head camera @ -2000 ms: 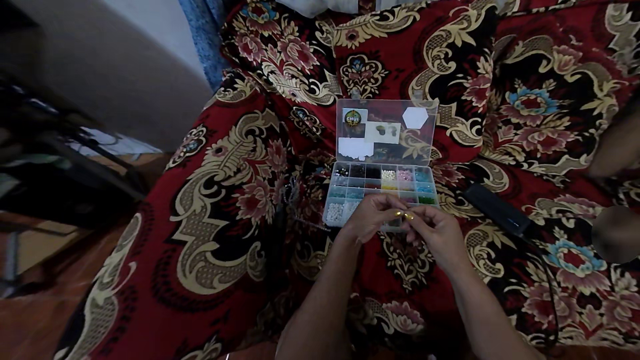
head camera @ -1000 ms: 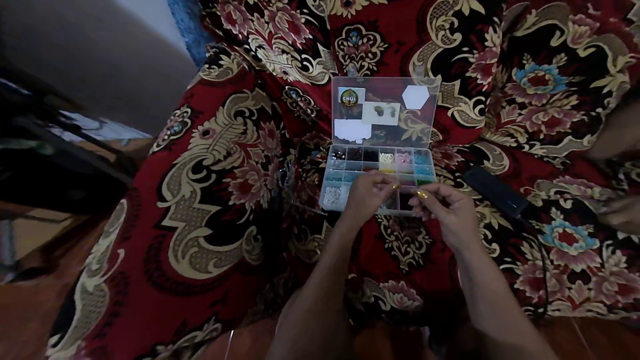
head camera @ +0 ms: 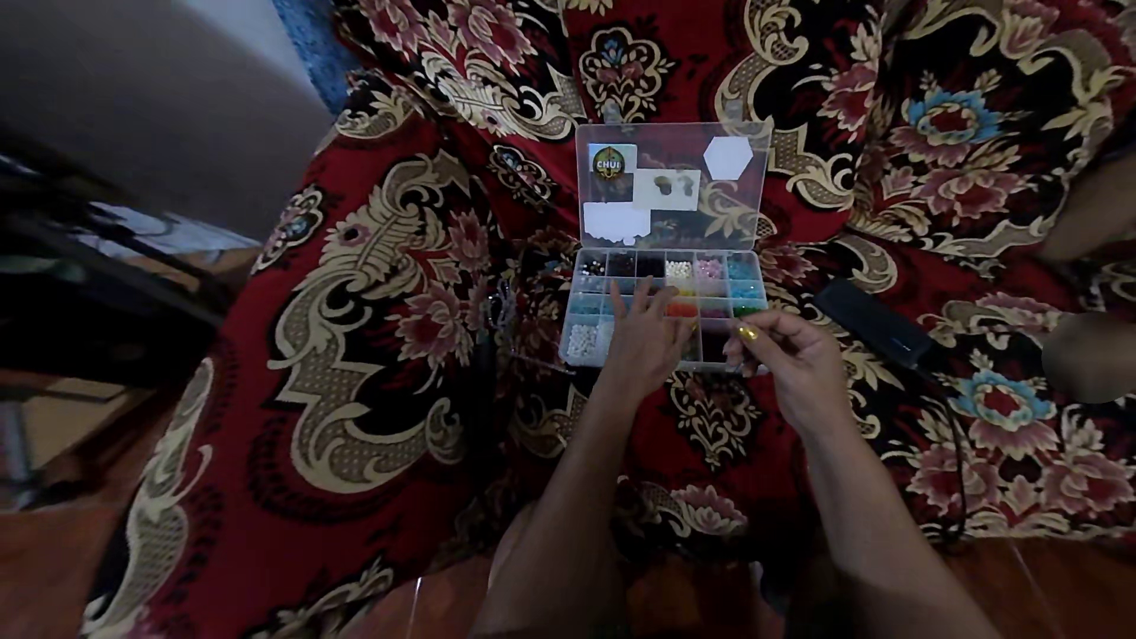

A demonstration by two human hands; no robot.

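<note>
A clear plastic compartment box [head camera: 635, 358] lies on the floral cloth with its lid [head camera: 666, 232] raised at the back. Its sections hold small beads: white beads [head camera: 582, 341] at the front left, orange beads [head camera: 682, 310] near the middle, pink beads [head camera: 709, 270] and blue ones at the right. My left hand [head camera: 646, 337] is over the front middle sections, fingers spread and fingertips among the compartments. At the box's front right corner, my right hand [head camera: 794, 355] has thumb and forefinger pinched together, with shiny yellow nails; whether something tiny is between them is too small to tell.
Red, black and cream floral fabric [head camera: 373, 355] covers the seat. A dark oblong device [head camera: 874, 324] with a cable lies right of the box. Part of a person's limb [head camera: 1096, 213] shows at the right edge. A dark metal frame [head camera: 98, 204] stands at the left, above the tiled floor.
My hands were close together at the box's front edge; they have moved apart. The left hand has reached over the compartments with its fingers spread, while the right stays pinched at the right corner.
</note>
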